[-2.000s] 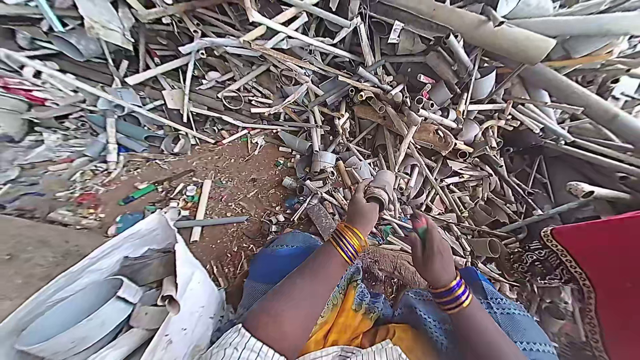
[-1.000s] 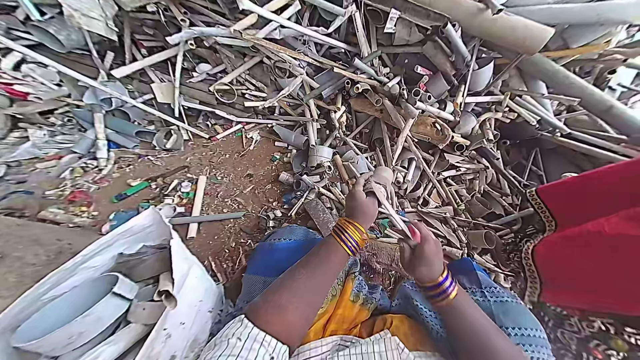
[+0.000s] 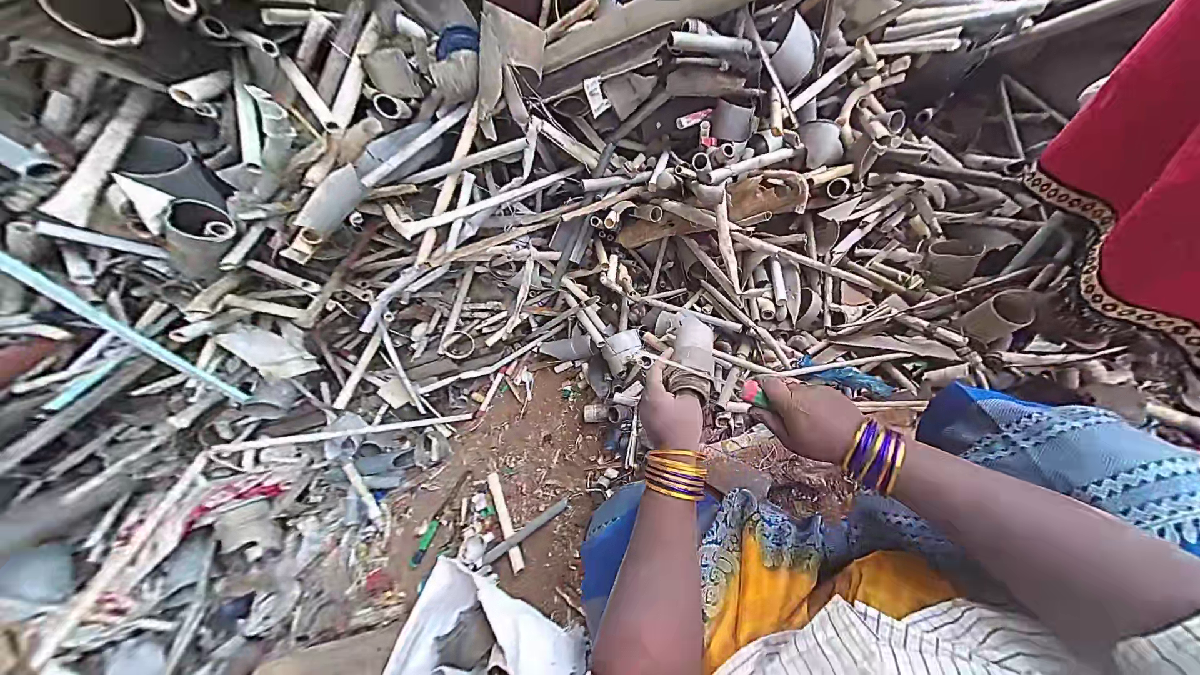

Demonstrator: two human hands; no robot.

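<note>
My left hand (image 3: 671, 409), with yellow and purple bangles at its wrist, is closed around a short grey plastic pipe fitting (image 3: 694, 349) above the scrap heap. To the right of it, my right hand (image 3: 802, 412) is closed on a small object with a red and green end (image 3: 755, 394); most of it is hidden in the fingers, so its kind cannot be told. The two hands are apart. Beneath and beyond them lie broken pipe pieces, among them a whitish pipe piece (image 3: 621, 351) close to my left hand.
A heap of scrap pipes (image 3: 525, 216) spreads across the view. A white sack (image 3: 487, 619) stands at the bottom, near loose strips on bare soil (image 3: 534, 431). Red cloth with a patterned border (image 3: 1134, 178) hangs at the upper right. A light blue strip (image 3: 122, 328) lies at the left.
One second ago my hands were close together at the fitting; now my right hand is farther to the right of it. The view has swung markedly to the left.
</note>
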